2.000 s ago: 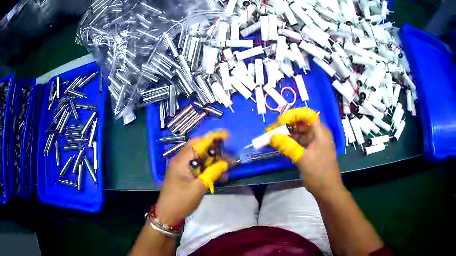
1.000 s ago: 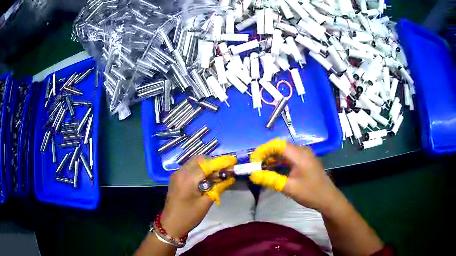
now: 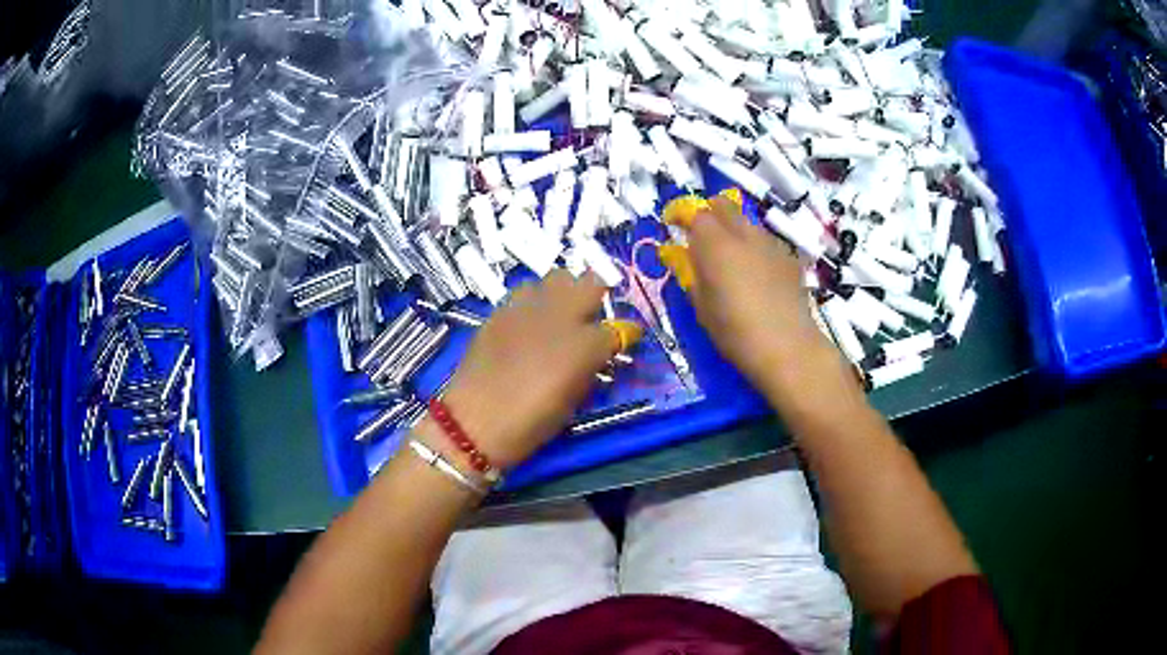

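Note:
My left hand [image 3: 544, 352], with a yellow finger cot showing, is back-up over the middle of the blue work tray [image 3: 538, 463]. Its fingertips are close to white inner cores; its grip is hidden. My right hand [image 3: 732, 275], with yellow finger cots, reaches to the near edge of the heap of white inner cores [image 3: 717, 96]; what its fingers touch cannot be told. Scissors [image 3: 653, 307] with pink ring handles lie in the tray between my hands. Silver metal tubes [image 3: 399, 343] lie in the tray's left part.
A clear plastic bag [image 3: 275, 166] spills silver tubes at the upper left. The left tray [image 3: 192, 544] holds scattered silver tubes, with stacked trays [image 3: 26, 422] beyond it. A blue right tray [image 3: 1069, 218] stands at the right edge. The bench top [image 3: 262, 435] is dark green.
My hands, earlier together at the tray's near edge around a white core and a tube, have moved apart and forward toward the heap. The view has shifted.

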